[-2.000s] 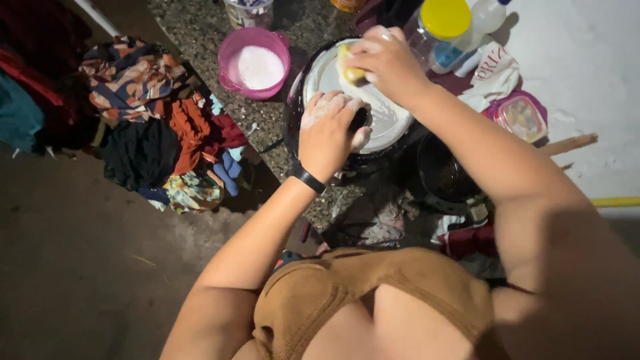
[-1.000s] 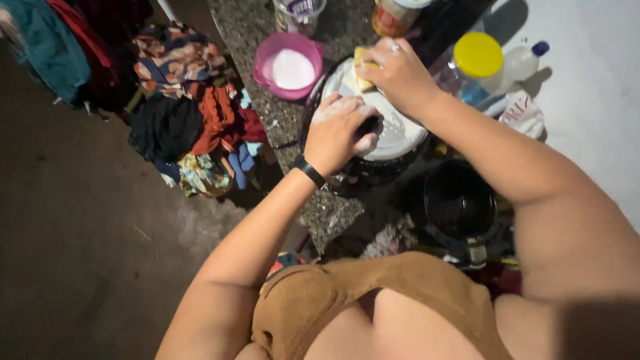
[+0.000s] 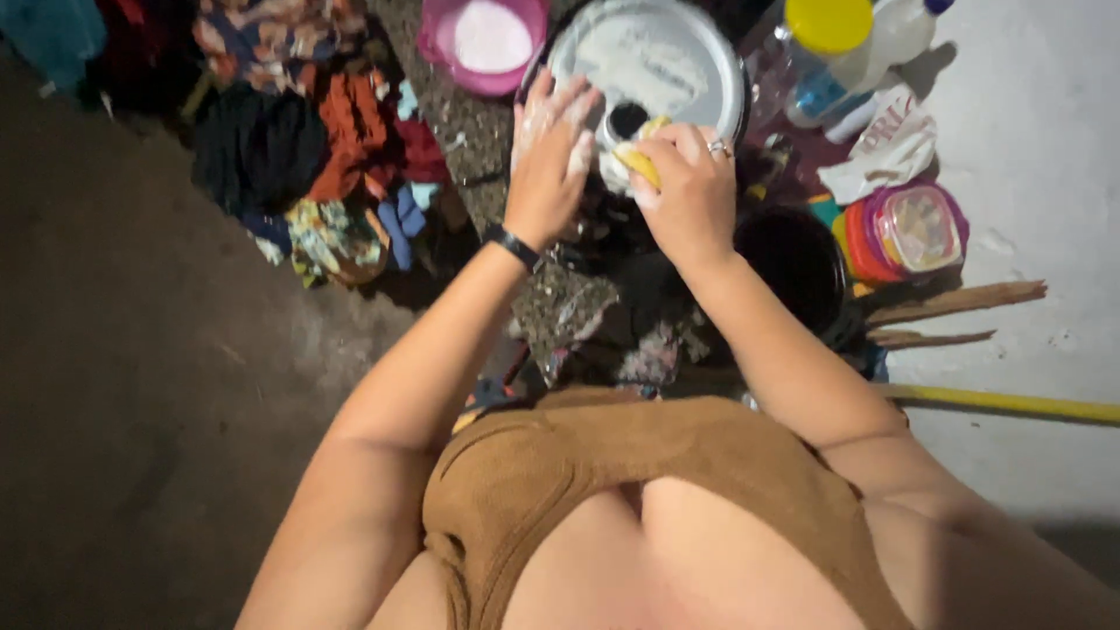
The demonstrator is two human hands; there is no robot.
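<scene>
A round silver-coloured lid (image 3: pixel 652 66) smeared with white suds lies on a dark round vessel, with a black knob (image 3: pixel 626 120) near its close edge. My right hand (image 3: pixel 693 188), wearing a ring, presses a yellow sponge (image 3: pixel 637 164) against the lid beside the knob. Suds cover the fingers of my left hand (image 3: pixel 549 153), which is spread at the lid's left edge and grips nothing that I can see. Left of the lid stands a pink bowl (image 3: pixel 437 44) with white contents.
A speckled stone counter (image 3: pixel 560 306) carries these things. To the right are a yellow-capped jar (image 3: pixel 829 22), a white plastic bag (image 3: pixel 884 149), stacked plastic containers (image 3: pixel 919 229), a dark pot (image 3: pixel 792 267) and split wood (image 3: pixel 962 302). Clothes (image 3: pixel 258 149) are piled at the left.
My right hand has brought the sponge from the lid's far side down beside the knob. My left hand has left the knob and spread its fingers at the left edge. The view has shifted.
</scene>
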